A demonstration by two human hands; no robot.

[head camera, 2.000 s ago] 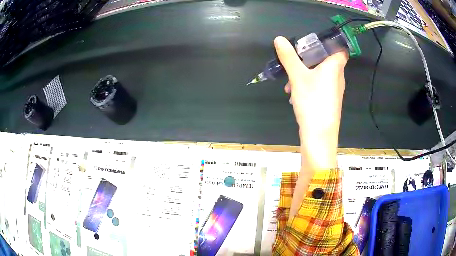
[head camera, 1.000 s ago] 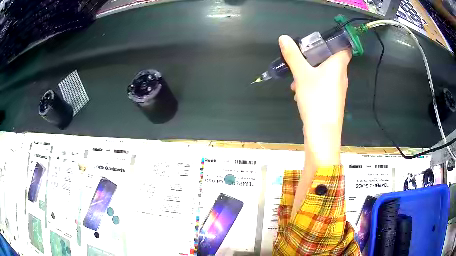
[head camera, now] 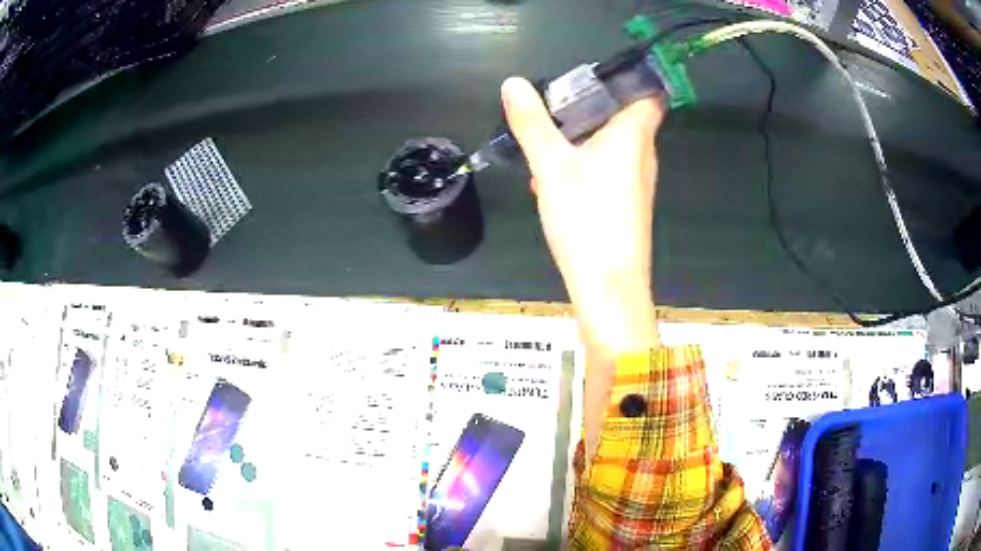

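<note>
My right hand (head camera: 597,199), in a yellow plaid sleeve, grips a dispensing syringe (head camera: 586,99) that points left and down. Its thin needle tip is at the right side of the open top of a black cylindrical housing (head camera: 443,231); whether it touches cannot be told. The housing stands upright on the dark green conveyor belt (head camera: 323,108). A green adapter (head camera: 672,75) sits at the syringe's rear, with a pale air hose (head camera: 877,140) curving off to the right. My left hand is not in view.
Another black housing (head camera: 167,231) stands at left beside a perforated sheet (head camera: 210,188). Dark parts are cut off at both belt ends. A thin black cable (head camera: 770,161) hangs at right. A blue bin (head camera: 925,474) holding black parts sits lower right on printed packaging sheets (head camera: 344,431).
The housings and perforated sheet have moved right along the belt. My right hand has moved left with the syringe, and the needle tip is now at the nearer housing's top.
</note>
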